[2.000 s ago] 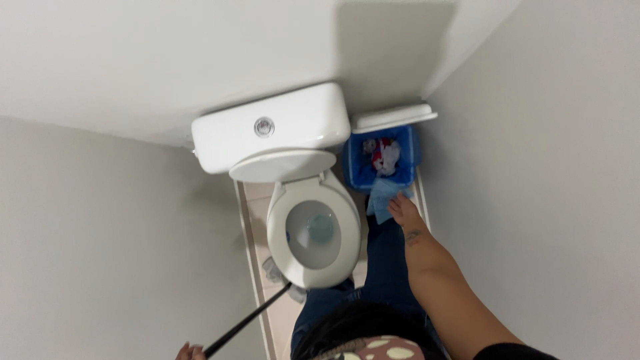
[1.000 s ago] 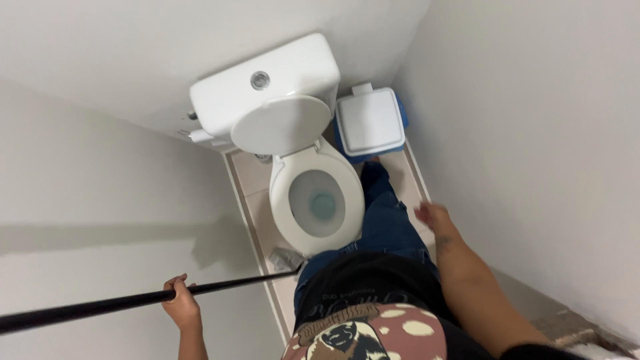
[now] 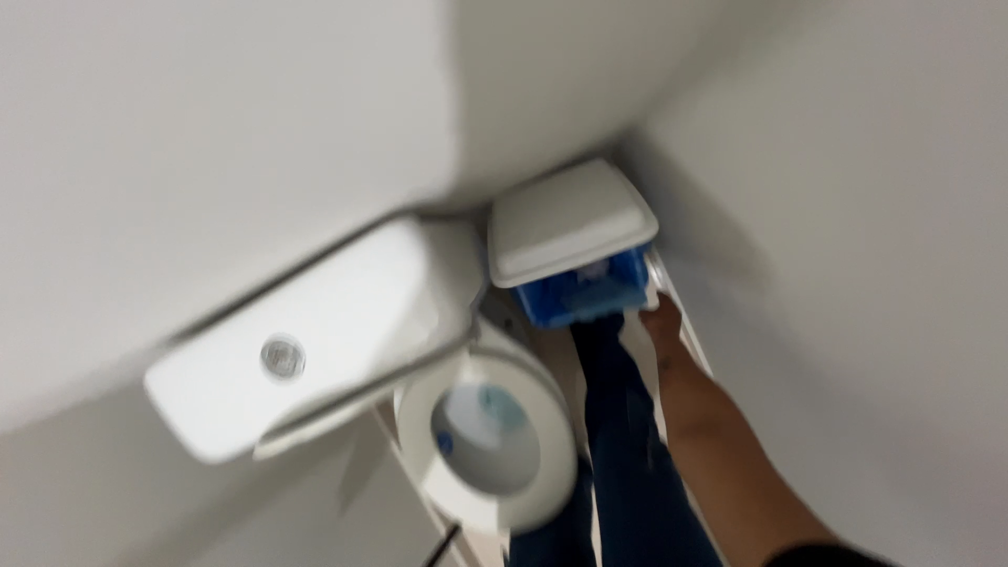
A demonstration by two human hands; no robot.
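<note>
My right hand (image 3: 663, 316) is low beside the right side of a blue plastic waste bin (image 3: 551, 305), near a small whitish thing at the bin's edge; blur hides whether the fingers grip it. The bin's white lid (image 3: 568, 224) is tilted part way up, and blue and pale contents show under it. To the left is a white toilet bowl with its seat (image 3: 551, 472) down and bluish water inside. A dark pole (image 3: 442, 545) shows at the bottom edge by the bowl. My left hand is out of the frame.
The toilet tank (image 3: 339, 339), with a round flush button (image 3: 283, 357), stands against the back wall. Grey walls close in on the left and the right (image 3: 866, 276). My legs in jeans (image 3: 630, 472) are between the bowl and the right wall.
The bin's lid, down one second ago, is now partly raised. My right hand has moved to the bin's side. My left hand, on the pole before, has gone from view. The view has moved closer.
</note>
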